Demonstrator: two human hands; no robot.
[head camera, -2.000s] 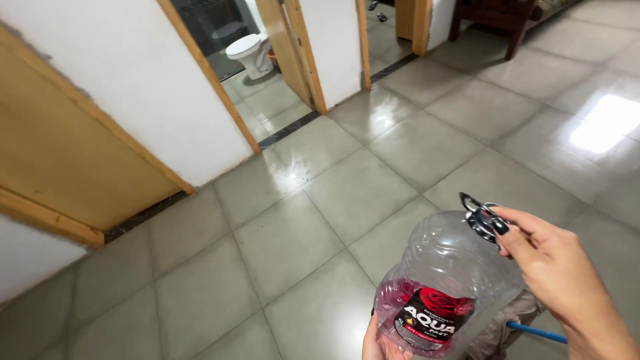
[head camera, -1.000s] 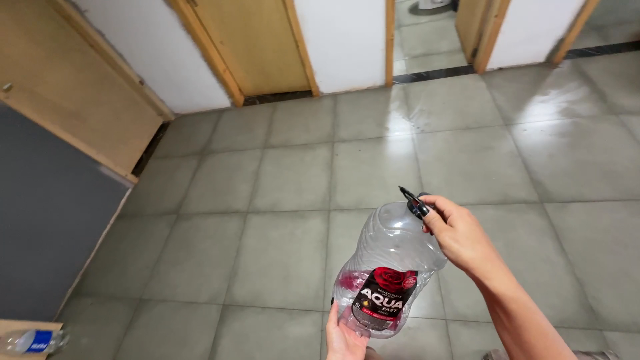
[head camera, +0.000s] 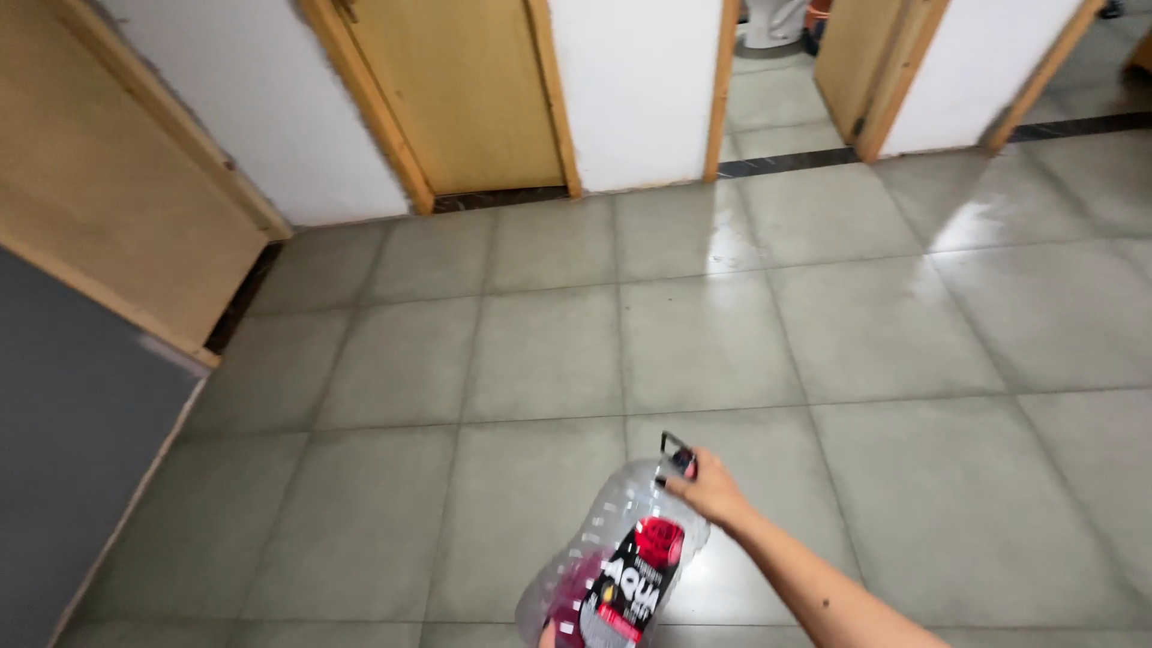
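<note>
A large clear plastic bottle (head camera: 621, 549) with a black and red label is tilted at the bottom centre, and pinkish liquid shows in its lower part. My right hand (head camera: 706, 486) grips the bottle at its neck, around the black cap and handle (head camera: 679, 454). Only a bit of my left hand (head camera: 547, 635) shows at the bottom edge, against the bottle's lower side; most of it is out of the frame or behind the bottle.
Grey floor tiles (head camera: 549, 351) spread ahead. Along the white wall stand a closed wooden door (head camera: 459, 90) and an open doorway with a toilet base (head camera: 772, 22) inside. Another door (head camera: 135, 153) and a dark grey wall (head camera: 81, 432) are at left.
The view has swung left since the oldest frame. Both hands have stayed on the bottle, which now sits lower in the view. My left hand shows less than before.
</note>
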